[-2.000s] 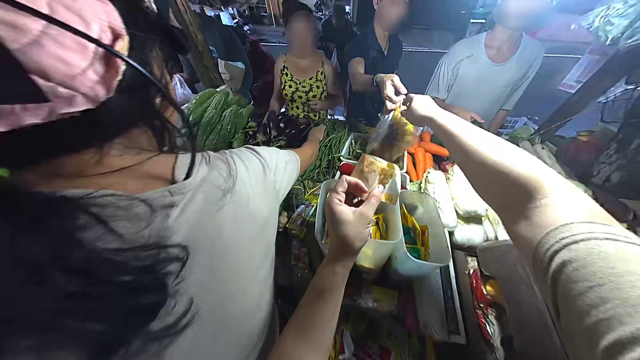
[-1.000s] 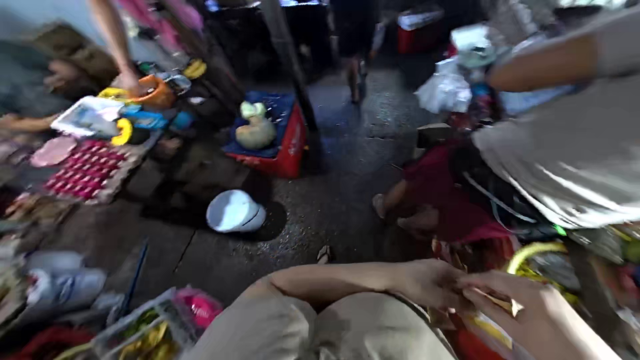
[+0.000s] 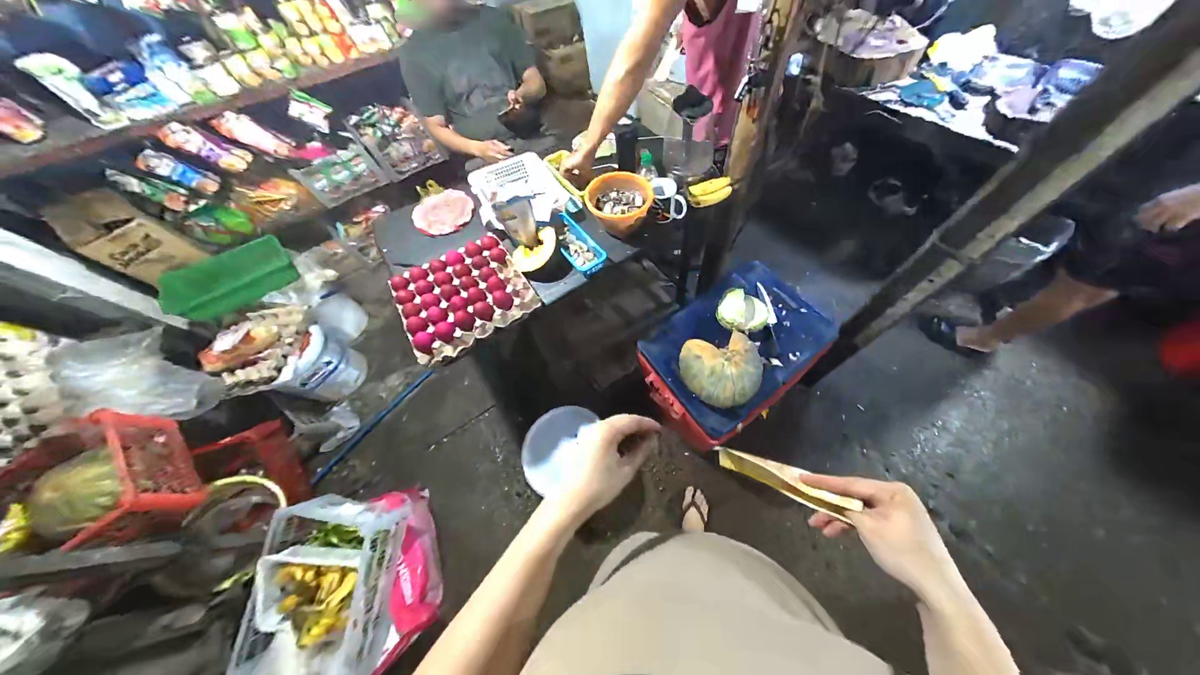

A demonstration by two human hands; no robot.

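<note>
My right hand [image 3: 872,525] grips the near end of a long, flat, folded yellowish piece [image 3: 773,476], which looks like paper, between thumb and fingers. Its far end points up and left toward a red crate with a blue top [image 3: 675,412]. My left hand [image 3: 605,459] is raised over the floor, its fingers curled and nothing visible in them; the fingertips are partly hidden. Behind that hand, a white bucket [image 3: 544,445] stands on the floor. A cut squash [image 3: 720,370] and a pale green vegetable [image 3: 742,309] lie on the blue top.
Ahead, a dark table [image 3: 412,239] bears trays of magenta eggs [image 3: 455,295] and an orange bowl [image 3: 619,202]; people are beside it. White baskets [image 3: 314,562] and a red crate [image 3: 150,469] are at left. A slanted post [image 3: 975,216] rises at right, near another person's leg.
The view has turned greatly, from a vegetable stall to the floor and egg table. My hands, close together one second ago, are now apart, with the yellowish piece in my right hand.
</note>
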